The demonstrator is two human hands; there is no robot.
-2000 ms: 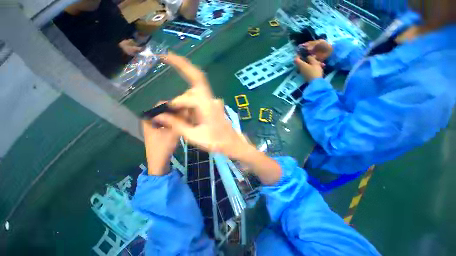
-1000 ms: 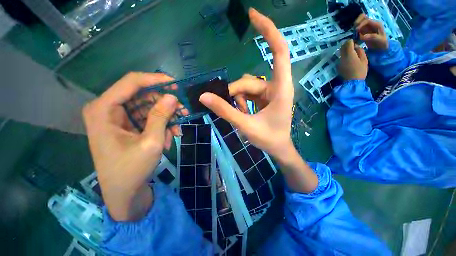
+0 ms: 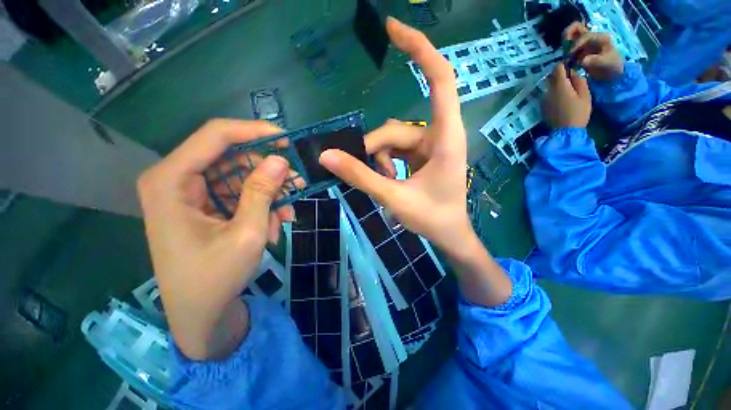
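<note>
My left hand (image 3: 216,208) holds a dark plastic frame (image 3: 298,187) by its left end, thumb in front and fingers behind. A black rectangular pad (image 3: 345,148) lies in the frame's right window. My right hand (image 3: 429,152) presses its thumb on this pad, with fingers behind the frame's right end. Its raised index finger has a second black piece (image 3: 370,34) at the tip. Below the hands, loaded sheets with rows of black squares (image 3: 317,272) lie fanned out, partly hidden by my left sleeve.
Pale blue empty liners (image 3: 132,344) lie at lower left, with more (image 3: 489,64) at upper right. Loose dark frames (image 3: 266,104) lie on the green belt. A person in a blue smock (image 3: 633,184) works at right. A grey post (image 3: 72,120) stands at left. White paper (image 3: 671,378) lies at lower right.
Since two seconds ago, both hands have come together on the frame, now seen broadside. In the last second they barely moved; loose frames on the belt shifted in view.
</note>
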